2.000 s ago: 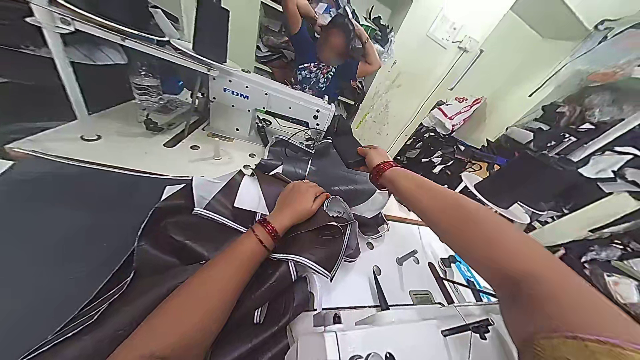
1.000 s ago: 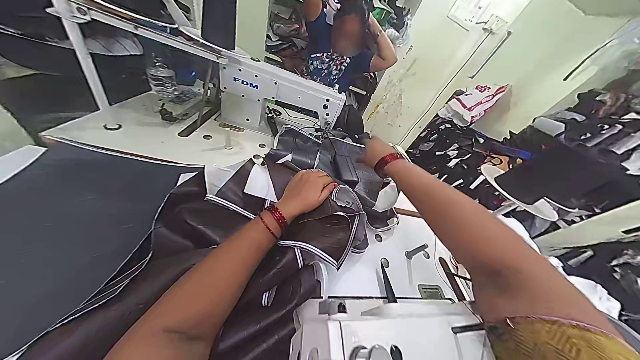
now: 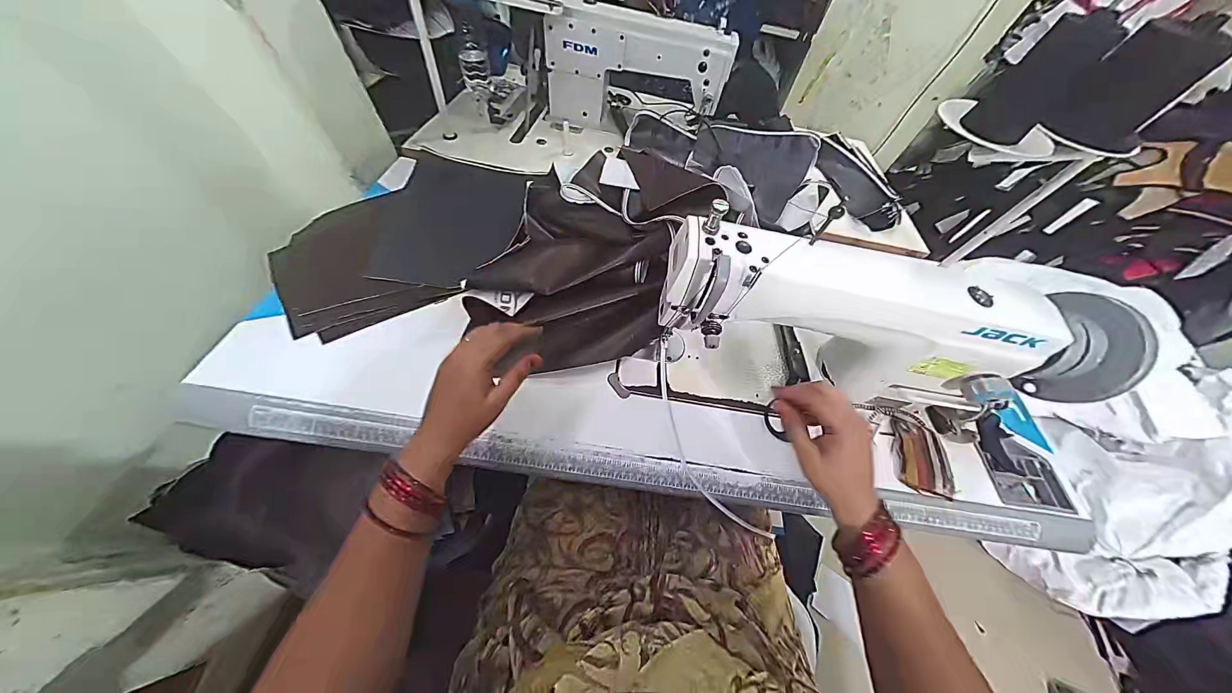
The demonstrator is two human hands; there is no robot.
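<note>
My left hand (image 3: 476,385) is at the front edge of dark brown leather-like pieces (image 3: 587,308), left of the needle area of a white Jack sewing machine (image 3: 866,289); whether its fingers pinch the material I cannot tell. My right hand (image 3: 826,438) is below the machine's arm, its fingers at the black ring handle of a small tool (image 3: 776,420), probably scissors or thread snips. A white cord or piping (image 3: 677,433) runs down from the presser foot over the table's front edge. Flat dark sheets (image 3: 385,250) lie stacked at the left.
A second white sewing machine (image 3: 635,53) stands behind, with a plastic bottle (image 3: 474,63) beside it. A measuring tape strip (image 3: 616,462) runs along the table's front edge. White fabric (image 3: 1145,481) is heaped at the right; dark scraps (image 3: 982,202) lie behind it. A wall (image 3: 173,241) rises at the left.
The view has swung down and left. Both hands have come back from the dark pieces near the rear machine to the front of the Jack machine. My right hand is now at the black ring handle.
</note>
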